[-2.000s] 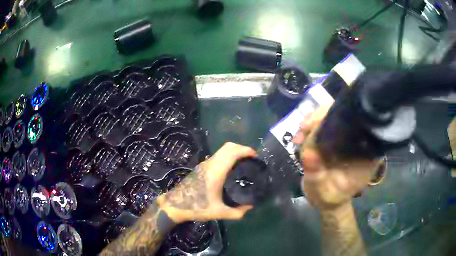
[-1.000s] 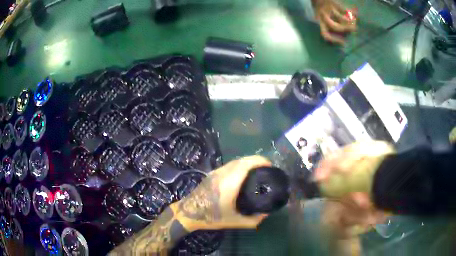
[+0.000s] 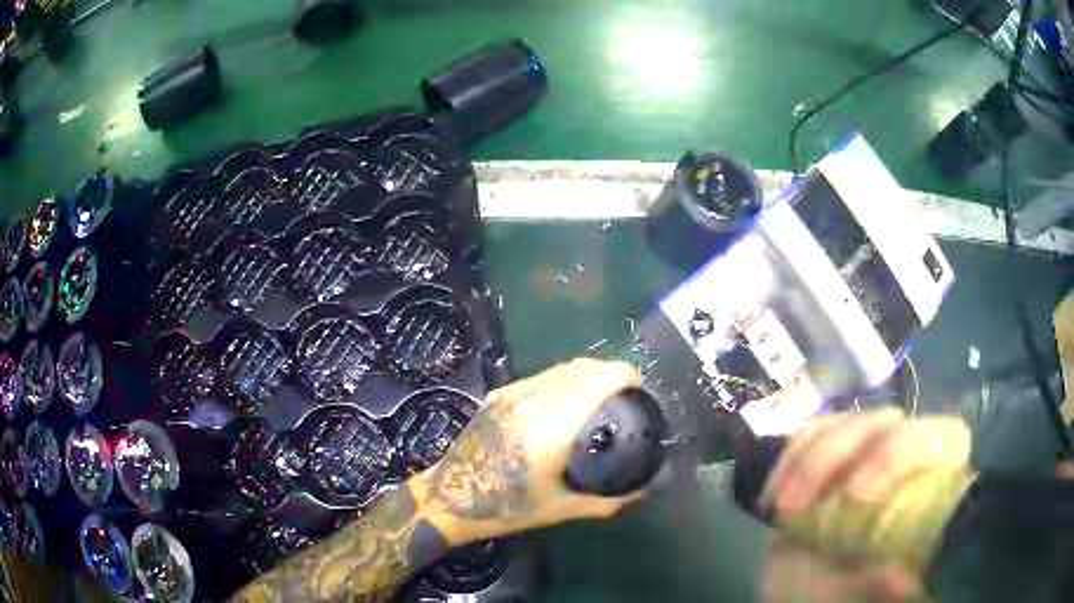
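Observation:
My left hand [image 3: 536,454] is closed round a black cylindrical unit [image 3: 617,443], its end with small screw holes facing up. My right hand [image 3: 866,489], blurred, is shut on the electric screwdriver [image 3: 1013,530], a thick black body lying slanted, its dark front end near the unit and apart from it. A yellowish wrap shows under the fingers. The white, blue-edged screw feeder [image 3: 824,283] stands just beyond my right hand. Tiny shiny specks lie on the bench between the feeder and the unit.
An unlit unit [image 3: 710,203] stands left of the feeder. A black blister tray [image 3: 318,318] lies at left, with rows of clear-faced units [image 3: 78,283] beyond it, some glowing. More cylinders [image 3: 485,88] lie on the green belt behind the pale rail [image 3: 565,191]. Cables [image 3: 883,73] run at upper right.
The screwdriver has swung down from over the feeder and now points left toward the unit. The hand seen across the belt is gone. Cylinders on the belt have shifted left in view.

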